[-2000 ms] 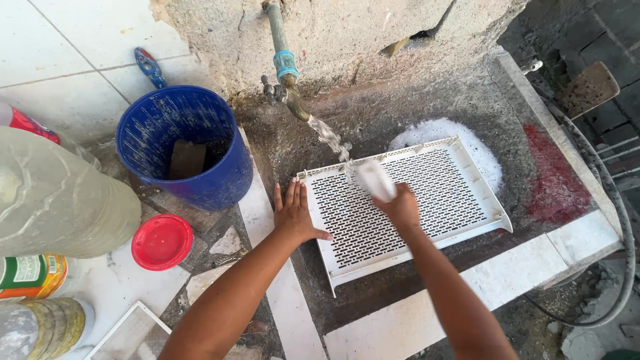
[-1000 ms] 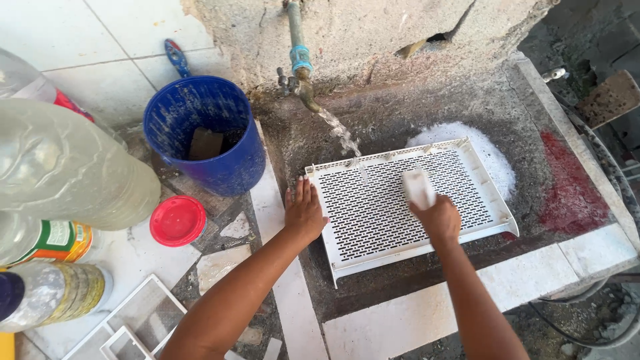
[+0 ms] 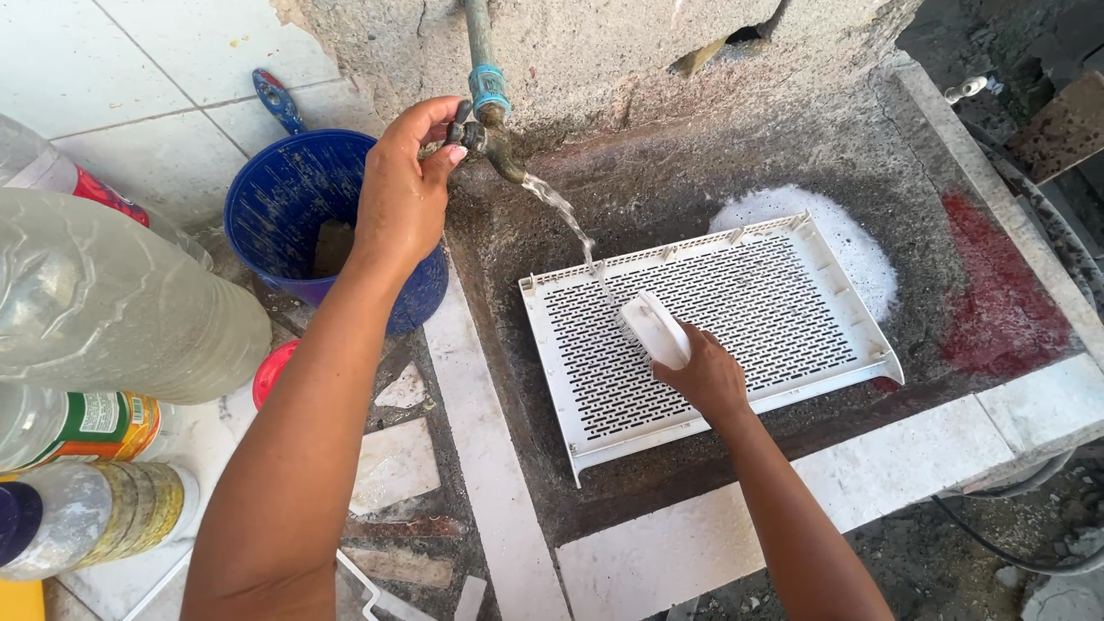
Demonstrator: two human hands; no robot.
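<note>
My left hand (image 3: 410,185) has its thumb and fingers on the handle of a brass faucet (image 3: 496,142). Water runs from the spout onto a white slotted plastic panel (image 3: 707,328), which lies tilted in a rough concrete sink (image 3: 621,198). In my right hand (image 3: 707,375) is a white scrubbing brush (image 3: 655,328), bristles toward the panel's slots near the falling water. White foam (image 3: 828,233) spreads on the sink floor behind the panel.
Left of the sink stands a blue bucket (image 3: 423,293) with a brush handle (image 3: 278,99) rising behind it. Large plastic bottles (image 3: 112,293) and a red lid (image 3: 272,373) are at the left. Pale tiles (image 3: 906,457) edge the sink.
My left hand has gone from the panel's left edge up to the faucet handle. My right hand still holds the brush over the panel, now nearer the stream. The view has moved closer.
</note>
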